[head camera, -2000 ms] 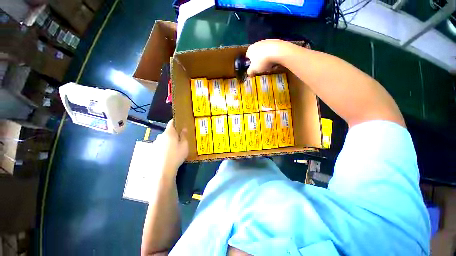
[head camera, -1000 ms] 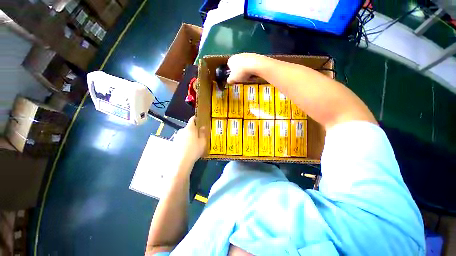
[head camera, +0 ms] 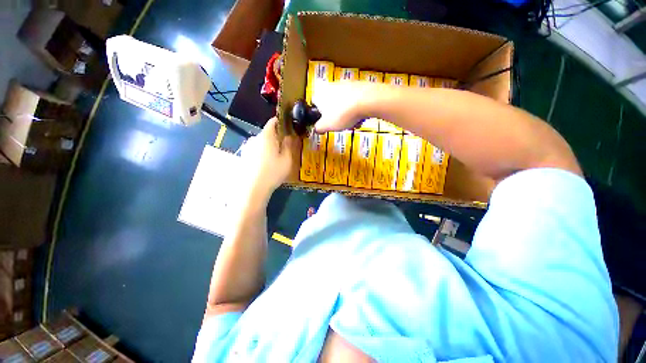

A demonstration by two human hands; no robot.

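Observation:
A brown carton (head camera: 397, 39) stands open in front of me, with two rows of yellow inner boxes (head camera: 363, 159) inside, white labels facing up. My right hand (head camera: 333, 106) is shut on a black barcode scanner (head camera: 304, 115), held over the left end of the rows. My right forearm hides part of the far row. My left hand (head camera: 275, 157) is on the outside of the carton's left wall, fingers at the wall; its grip is partly hidden.
A white platform scale display (head camera: 157, 81) stands at the left, with its pale plate (head camera: 209, 191) below. A red tape dispenser (head camera: 271, 76) lies beside the carton. Another open carton (head camera: 248, 28) is behind it. Stacked cartons (head camera: 42, 120) line the far left.
The scanner has moved from the far row down to the left end of the near row. The carton sits higher in view and the monitor has nearly left the picture.

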